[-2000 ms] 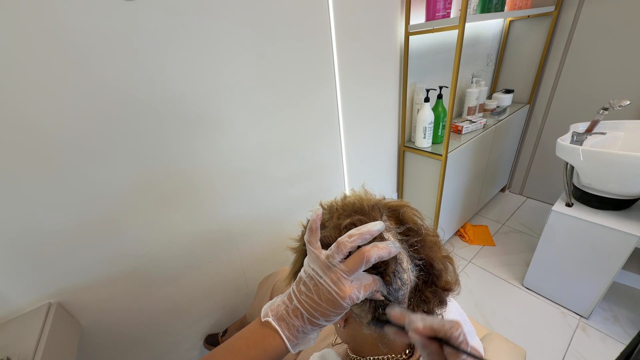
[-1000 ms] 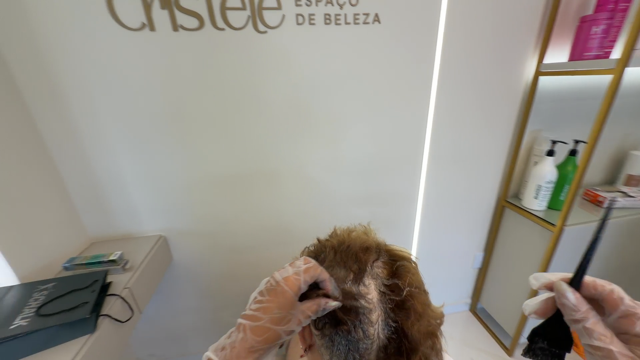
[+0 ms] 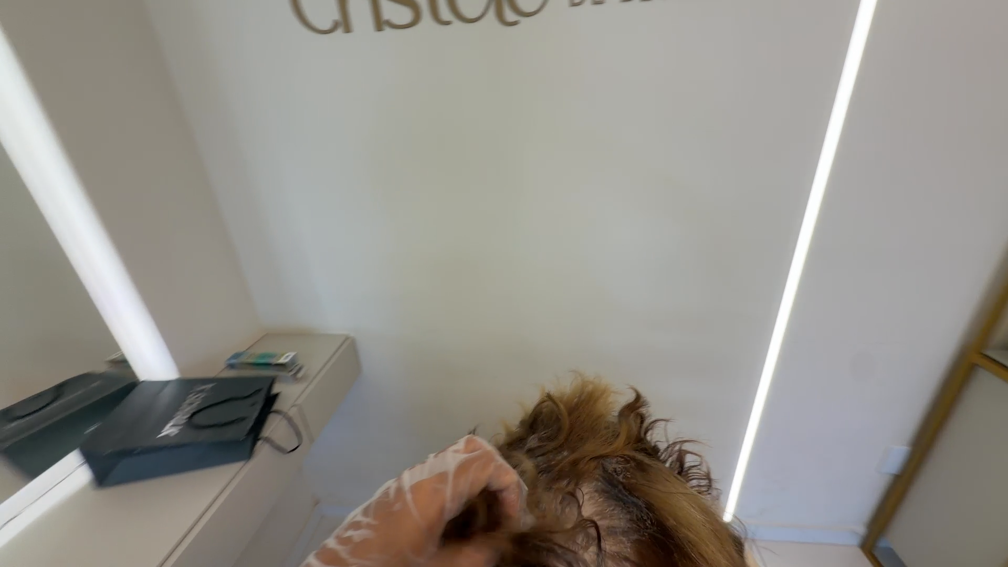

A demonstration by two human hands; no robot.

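At the lower middle shows the top of a seated person's head, with short, curly light-brown hair (image 3: pixel 606 457) and darker, damp-looking roots around the parting. My left hand (image 3: pixel 441 504), in a clear disposable glove, is at the left side of this head, its fingers closed around a lock of hair. That hand is slightly blurred. My right hand is out of the frame, and so is the tint brush.
On the left, a dark paper carrier bag (image 3: pixel 181 425) with cord handles lies on a light wall-mounted counter (image 3: pixel 315 378), beside a small stack of boxes (image 3: pixel 264 362). A mirror stands left of it. A gold-framed shelf unit (image 3: pixel 929 457) is at the right edge.
My right hand, which held a black tint brush a second ago, has gone out of view. My left hand stays at the hair. The view has turned left.
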